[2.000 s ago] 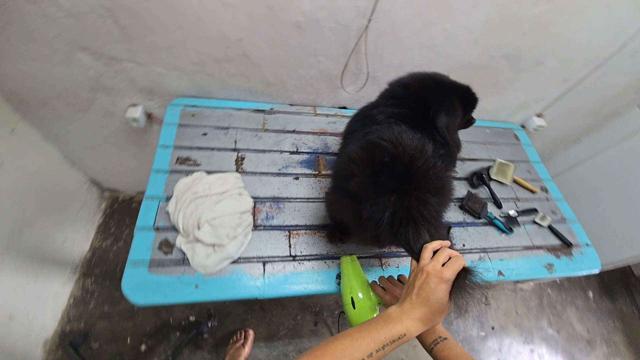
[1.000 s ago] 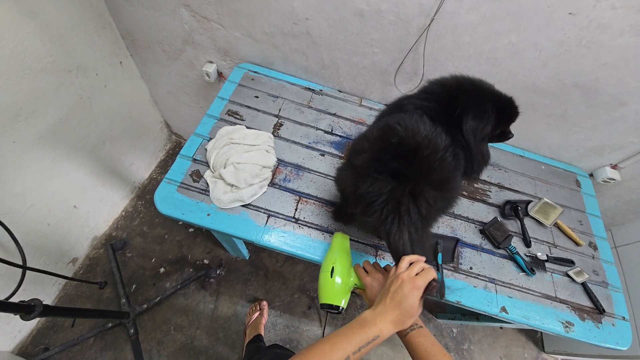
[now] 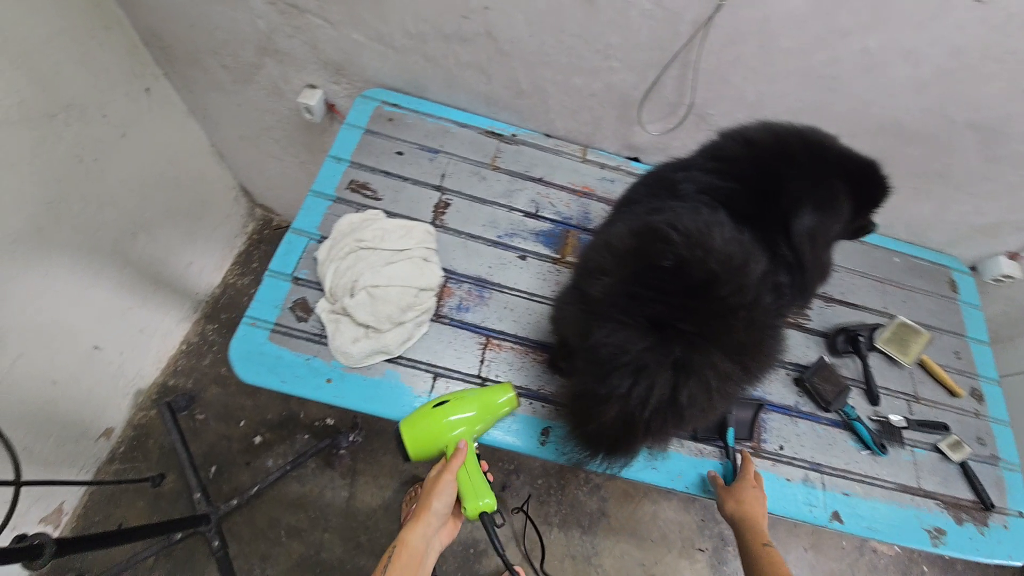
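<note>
My left hand is closed round the handle of a green hair dryer, its nozzle pointing up and right over the table's near edge. A fluffy black dog sits on the table with its rear toward me and its head at the right. My right hand is at the near edge, its thumb and fingers at the teal handle of a grooming tool; whether they grip it is unclear. The tool's upper part lies beside a dark flat object by the dog's rear.
A crumpled white towel lies on the left of the blue-edged table. To the right are a slicker brush with a wooden handle, a teal-handled brush, a small brush and other grooming tools. A black metal stand is at lower left.
My hands have moved apart: the left has raised the hair dryer, while the right has left the dog's tail for the teal-handled tool. The view has shifted.
</note>
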